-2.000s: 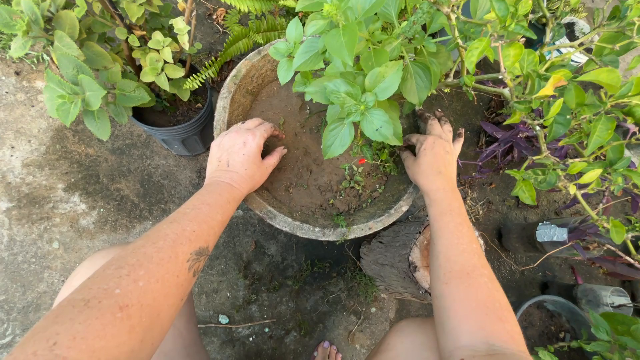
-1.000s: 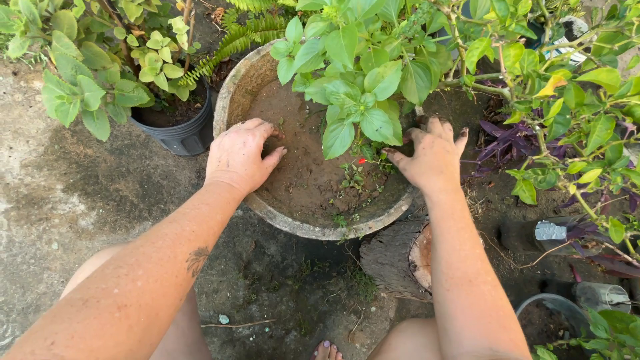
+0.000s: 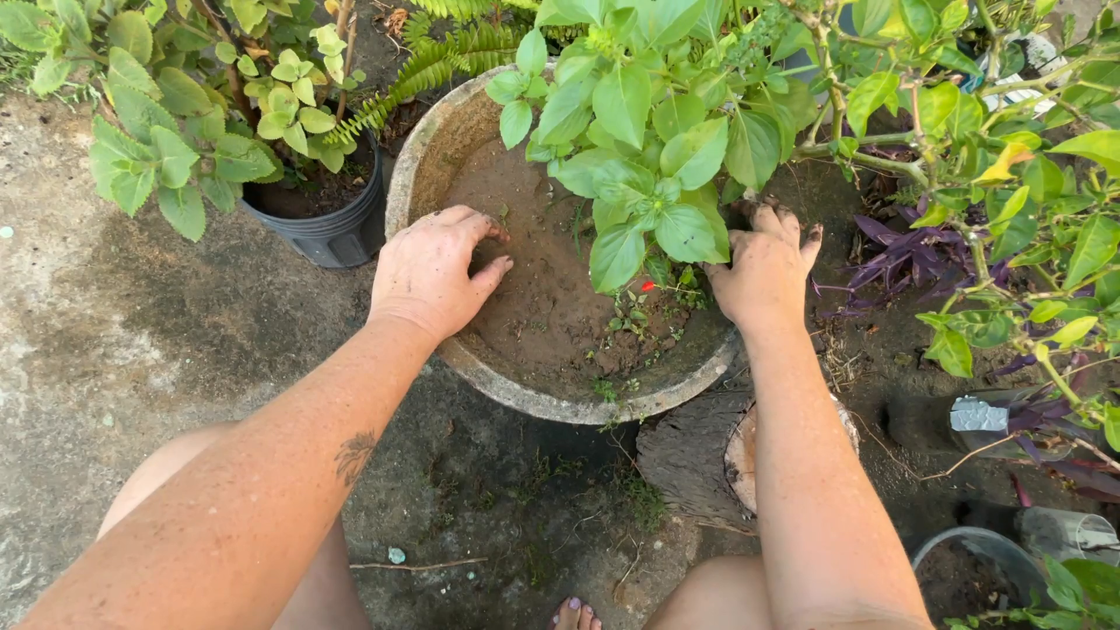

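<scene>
A round concrete planter (image 3: 577,409) holds brown soil (image 3: 525,280) and a leafy green plant (image 3: 682,166). My left hand (image 3: 437,267) rests on the planter's left rim, its soil-stained fingers curved inward over the soil and nothing seen in them. At the right rim is my right hand (image 3: 766,262), fingers spread and dirty, the thumb beside the plant's lower leaves; some fingertips are partly hidden near the foliage. Small weeds (image 3: 630,315) and a red bud or fruit (image 3: 647,285) show between the hands, below the big leaves.
A black plastic pot (image 3: 328,227) with a broad-leaved plant stands left of the planter. A cut log (image 3: 700,455) lies against its lower right side. Purple-leaved plants (image 3: 910,254), a branching shrub (image 3: 971,219) and clear plastic containers (image 3: 980,551) are at right.
My right hand has shifted slightly at the rim and its fingers have changed their spread. My left hand stays in the same place on the planter.
</scene>
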